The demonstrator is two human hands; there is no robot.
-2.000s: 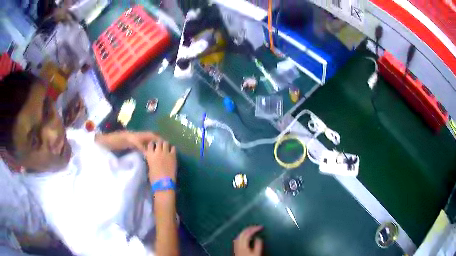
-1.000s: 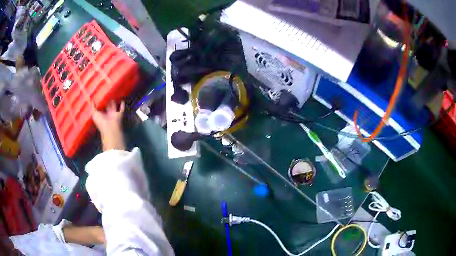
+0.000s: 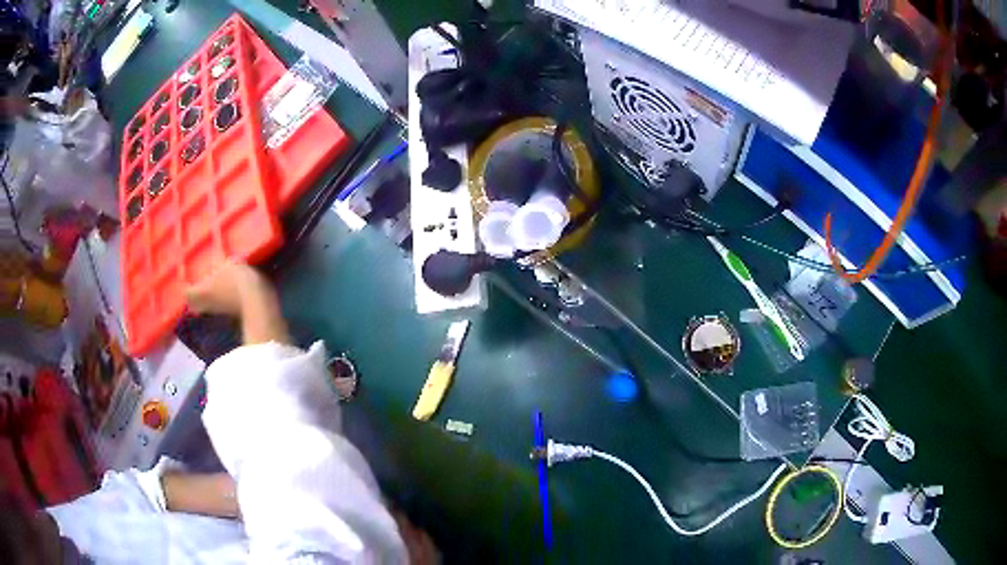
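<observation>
A red compartment tray lies at the left, tilted in view, with round metallic units in its upper-left pockets and empty pockets toward its near and right side. Another red tray shows beneath and to its right. My left hand, at the end of a white sleeve, is on the upper tray's near edge and appears to grip it; its fingertips are blurred. A round unit lies on the green mat just right of my sleeve. My right hand is out of view.
Another person's forearm shows at lower left, partly behind my sleeve. Right of the trays are a power strip, yellow coil, knife, blue pen, white plug cable, tape roll and round unit.
The view has swung left and closer to the trays. My left hand has moved from the upper tray's right side to its near edge. The upper tray has shifted left, exposing the one beneath.
</observation>
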